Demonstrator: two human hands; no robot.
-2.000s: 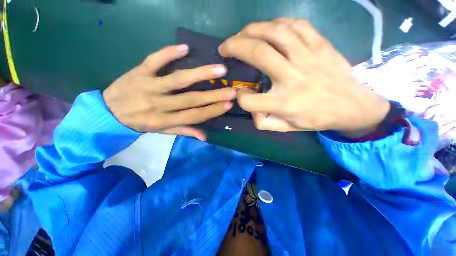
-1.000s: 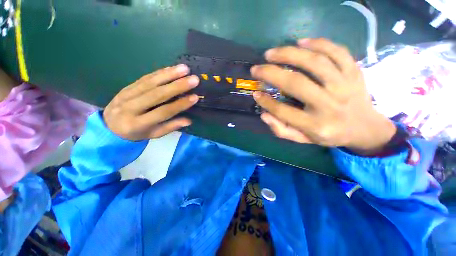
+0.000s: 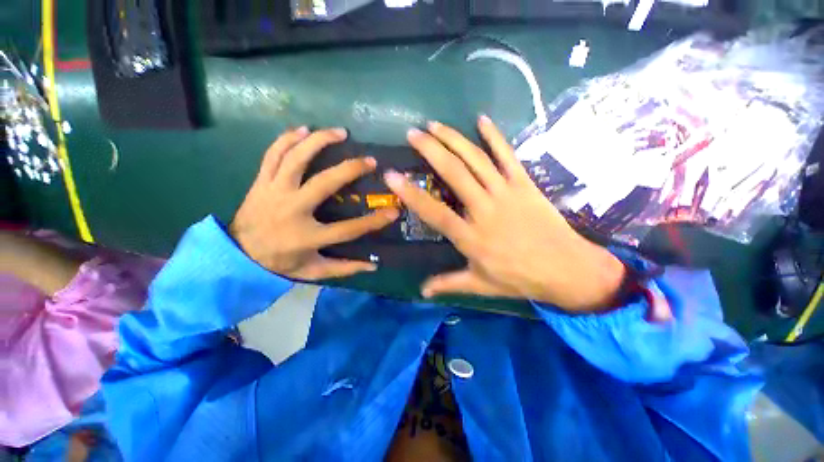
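Note:
The open black phone housing (image 3: 348,206) lies on the black foam pad (image 3: 361,153) in front of me, mostly hidden under my hands. An orange flex strip (image 3: 381,200) shows near its middle, beside the main board (image 3: 420,217) with silver parts at its right end. My left hand (image 3: 294,212) lies over the left part, fingers spread, a fingertip beside the orange strip. My right hand (image 3: 506,226) lies over the right end, fingers spread, index fingertip at the board's edge. Whether either hand grips the housing is not clear.
A clear plastic bag (image 3: 650,144) with pink-and-white contents lies right. A pale curved strip (image 3: 519,72) is beside it. A foam holder (image 3: 149,81) carries another phone at the far left. Black trays (image 3: 361,23) line the far side. A black rounded object (image 3: 795,271) is far right. A pink sleeve (image 3: 72,334) shows left.
The view has shifted, so trays and the holder now show. My fingers have spread wider over the housing. The right hand's fingers have straightened, uncovering part of the main board.

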